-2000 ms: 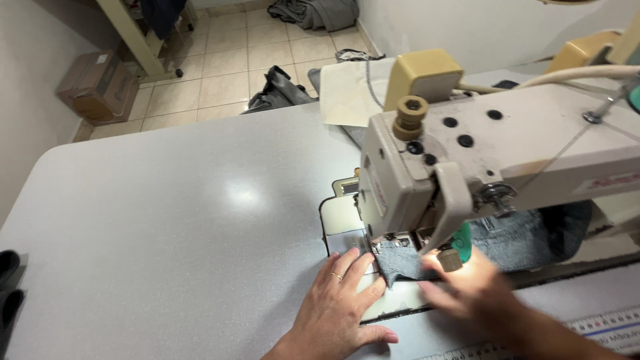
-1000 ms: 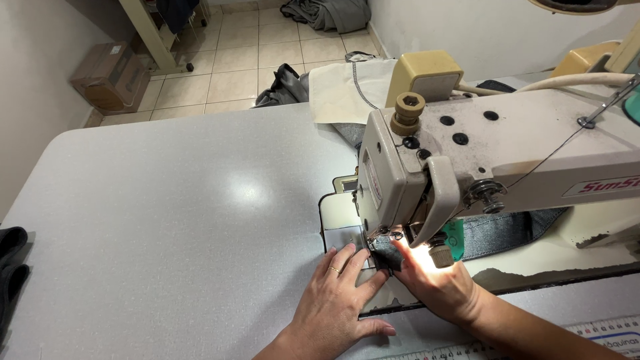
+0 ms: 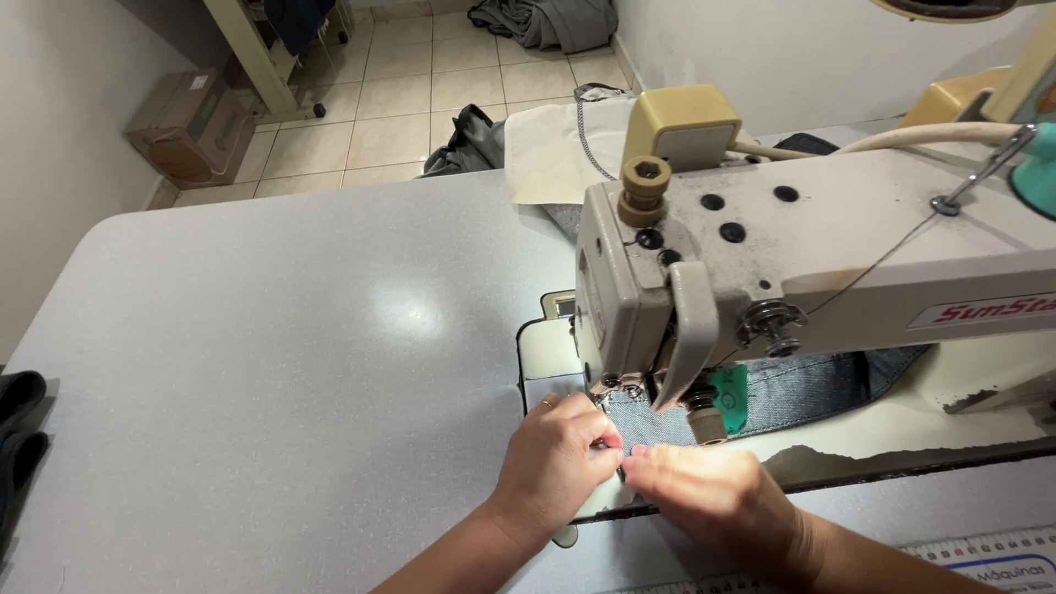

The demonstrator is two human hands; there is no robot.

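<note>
A SunStar industrial sewing machine (image 3: 825, 247) stands on the right of the table, its needle area lit. Blue denim fabric (image 3: 660, 421) lies under its head, and a longer denim part (image 3: 808, 392) extends to the right below the arm. My left hand (image 3: 557, 450), with a ring on one finger, pinches the near edge of the denim just in front of the presser foot area. Close beside it, my right hand (image 3: 714, 491) has its fingertips on the same edge. The fingertips nearly meet. The needle and presser foot are mostly hidden.
The grey tabletop (image 3: 289, 346) spreads to the left, with dark folded fabric (image 3: 21, 445) at its left edge. Cream fabric (image 3: 544, 153) lies behind the machine head. A printed ruler (image 3: 973, 561) is at the near right. A cardboard box (image 3: 194, 128) sits on the tiled floor.
My left hand has gone from fingers spread flat to a pinch at the denim's edge. My right hand has drawn back from beside the needle area toward me.
</note>
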